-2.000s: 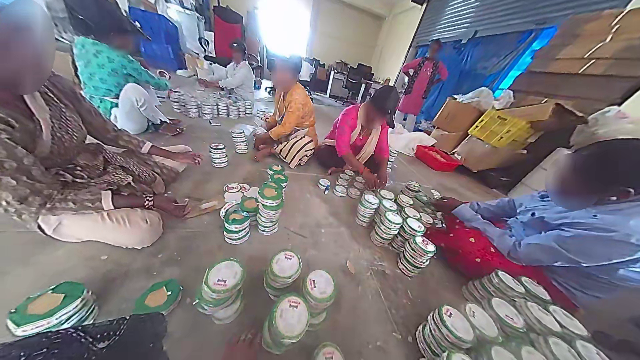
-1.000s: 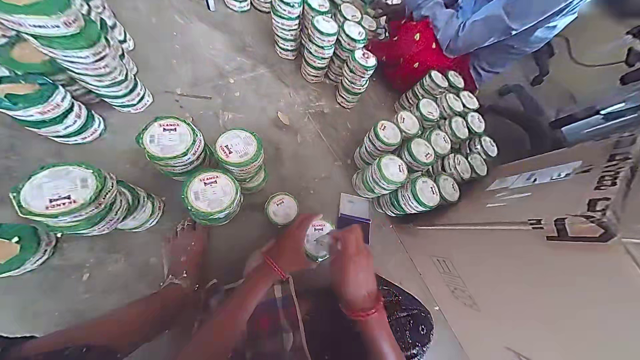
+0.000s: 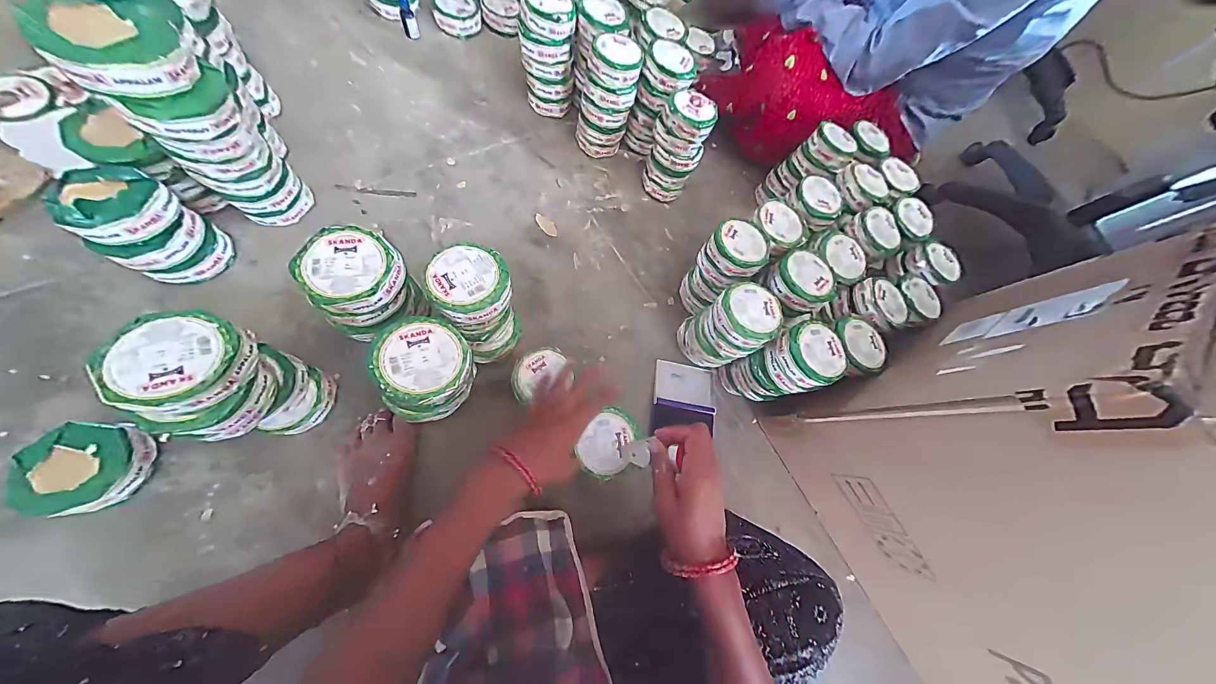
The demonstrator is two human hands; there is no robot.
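Low in the middle of the head view, a round green-and-white packet (image 3: 604,442) lies on the floor. My right hand (image 3: 691,494) pinches a small translucent piece (image 3: 641,452), perhaps a sticker, at that packet's right edge. My left hand (image 3: 560,427), blurred, is just left of it, over the edge of another round packet (image 3: 539,374); whether it holds anything is unclear. A white and dark blue flat box (image 3: 684,394) lies behind my right hand. Stacks of similar round packets (image 3: 421,366) stand to the left of my hands.
More packet stacks stand at the left (image 3: 171,356), far middle (image 3: 608,81) and right (image 3: 819,275). A large cardboard box (image 3: 1007,513) fills the right side. A person in blue and red (image 3: 807,76) sits at the far right. My bare foot (image 3: 377,465) rests on the floor.
The view has swung down from the room to the floor. Since one second ago my left hand has moved off the packet toward the left; my right hand has moved slightly to its right side.
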